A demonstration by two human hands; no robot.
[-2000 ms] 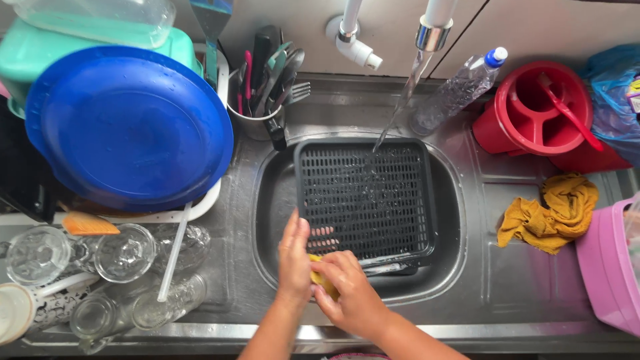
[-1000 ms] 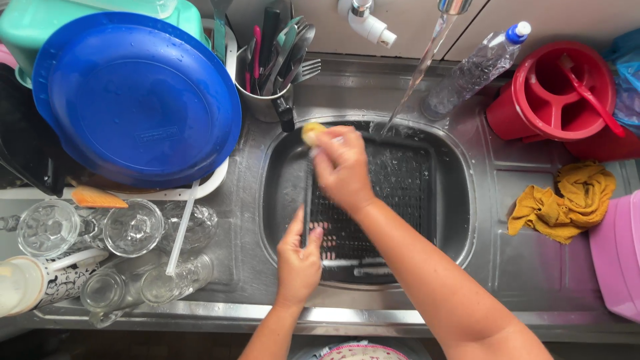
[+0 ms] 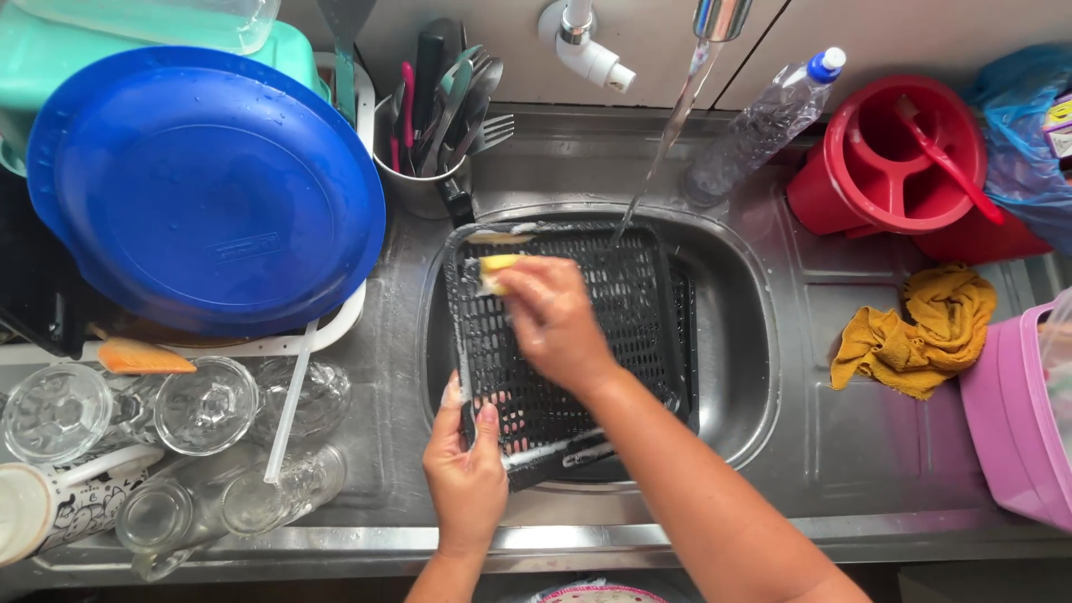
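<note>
A black slotted plastic basket (image 3: 578,335) is tilted over the stainless steel sink basin (image 3: 737,385), with white suds along its left and lower edges. My left hand (image 3: 469,469) grips its lower left corner, thumb on top and fingers partly seen through the slots. Pinched in my right hand (image 3: 557,322) is a yellow sponge (image 3: 498,272), which touches the basket near its upper left part. Water runs from the metal faucet (image 3: 722,18) onto the basket's upper right. Another dark slotted piece lies beneath, mostly hidden.
Left of the sink stand a blue plate (image 3: 209,193), clear glasses (image 3: 205,406) and a patterned mug (image 3: 75,502). Behind are a cutlery-filled pot (image 3: 427,188) and a plastic bottle (image 3: 758,126). On the right are a red divided container (image 3: 888,159), a mustard cloth (image 3: 917,335) and a pink tub (image 3: 1013,410).
Two seconds ago both hands were together at the basket's lower left. My right hand then went up to its top left corner with the sponge and is now slightly lower. My left hand stays at the lower left.
</note>
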